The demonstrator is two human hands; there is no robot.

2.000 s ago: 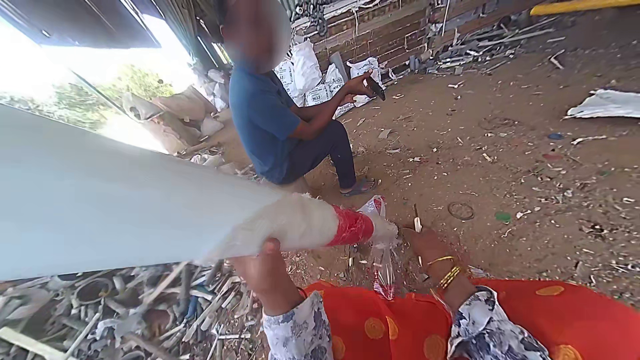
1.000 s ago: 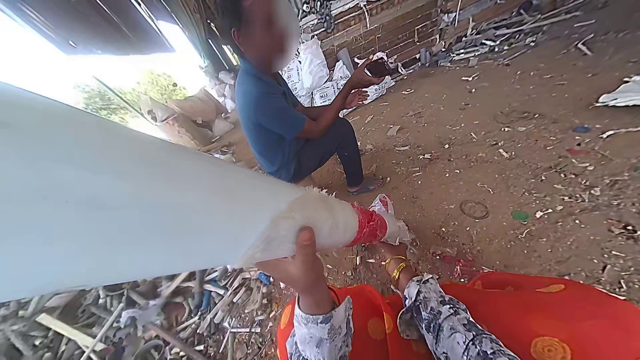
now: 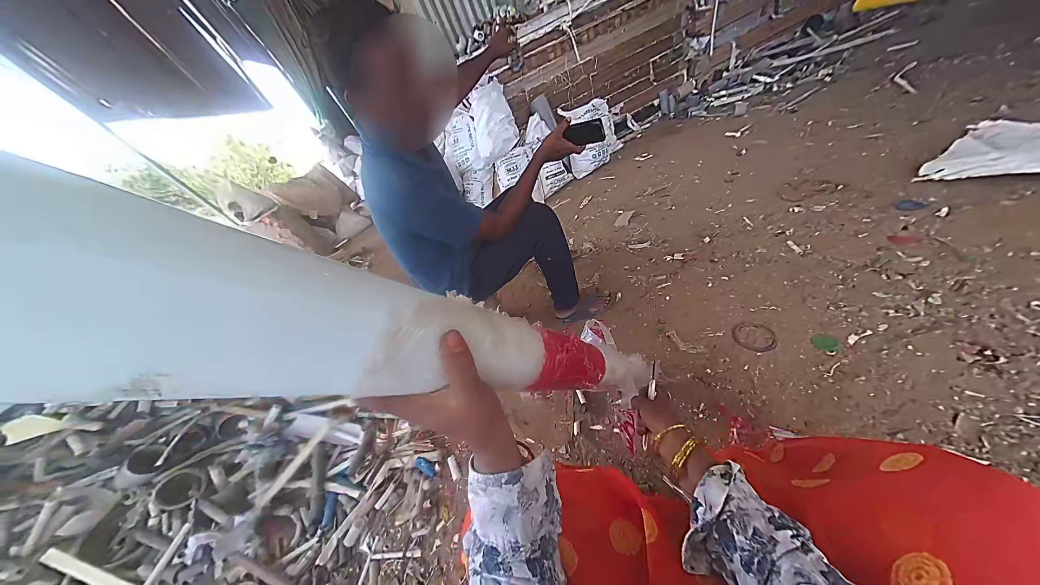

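Observation:
A long pale pipe (image 3: 203, 317) comes in from the left edge and slants down to the middle. Wrapped around its end is whitish plastic film, with a red band (image 3: 571, 359) and a frayed tip. My left hand (image 3: 471, 398) grips the wrapped part from below, thumb on the near side. At the frayed tip, my right hand (image 3: 656, 416) is closed around a small thin tool (image 3: 652, 380), perhaps a blade; it is too small to tell. Torn clear and red film (image 3: 627, 426) hangs below the tip, beside my right hand.
Cut pipe pieces and scraps (image 3: 276, 487) lie heaped below the pipe. A person in a blue shirt (image 3: 418, 215) sits beyond it, holding a dark phone-like object (image 3: 585, 132). White sacks (image 3: 491, 122) stand behind the person. A white sheet (image 3: 983, 150) lies on the littered dirt floor at right.
My right hand has moved away from the pipe's tip to the right and down, and the thin tool shows again. The other person has raised one arm. The view has shifted slightly.

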